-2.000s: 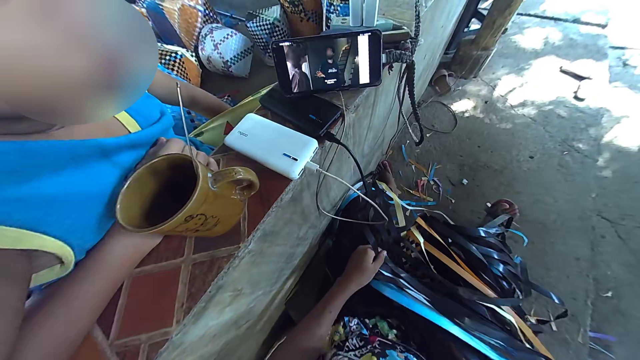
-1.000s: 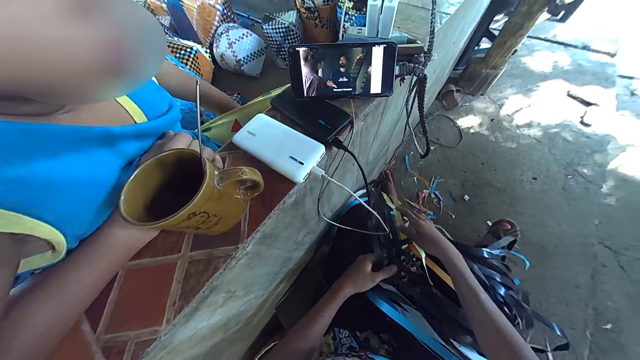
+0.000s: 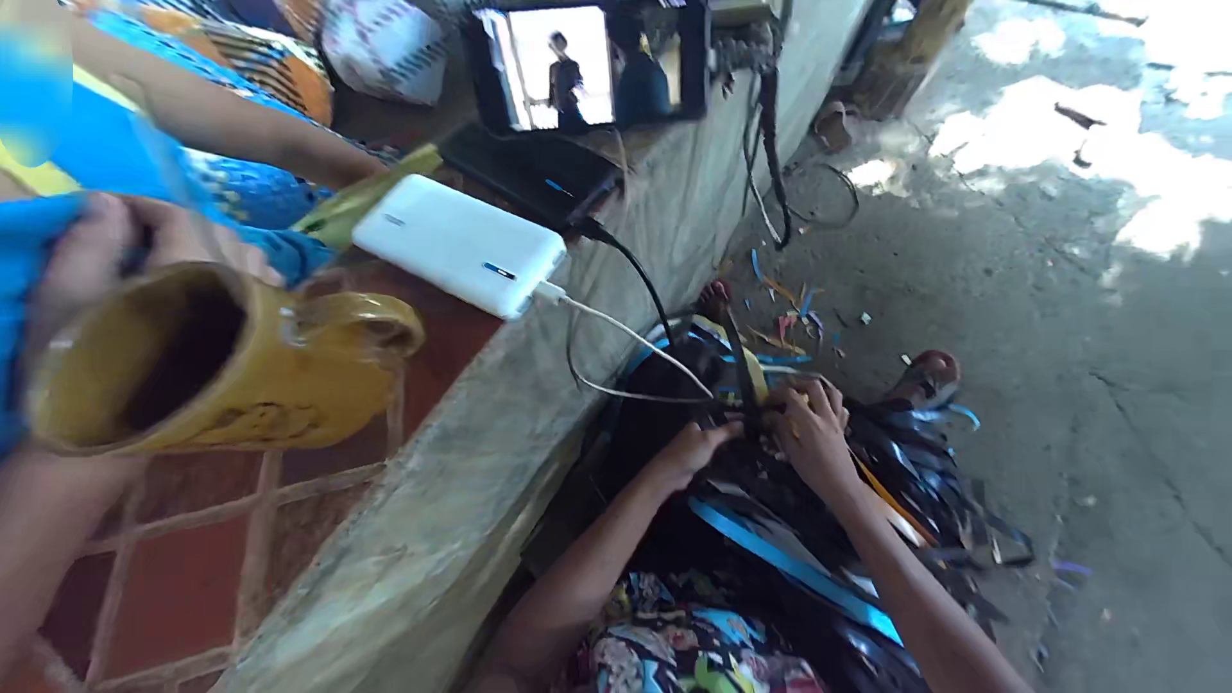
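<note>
My left hand [image 3: 693, 450] pinches the dark woven strips [image 3: 746, 419] in my lap. My right hand [image 3: 808, 423] is on the same strips, just to the right, with its fingers bent around a strip. Long black, blue and orange plastic strips [image 3: 789, 558] spread over my legs and toward the floor. A yellowish strip [image 3: 751, 371] and a dark one stand up between the hands. A white cable [image 3: 640, 342] hangs close above my left hand. The exact hold of the fingertips is hard to see.
On the tiled ledge [image 3: 183, 577] at left lie a white power bank [image 3: 460, 241], a black power bank [image 3: 529, 173] and a phone [image 3: 592, 67] playing video. Another person holds a brown mug [image 3: 221, 366]. Strip scraps [image 3: 789, 313] litter the concrete floor.
Two seconds ago only my left hand was in view; my right hand has since come in to the strips. The other person's mug has moved lower and left in view.
</note>
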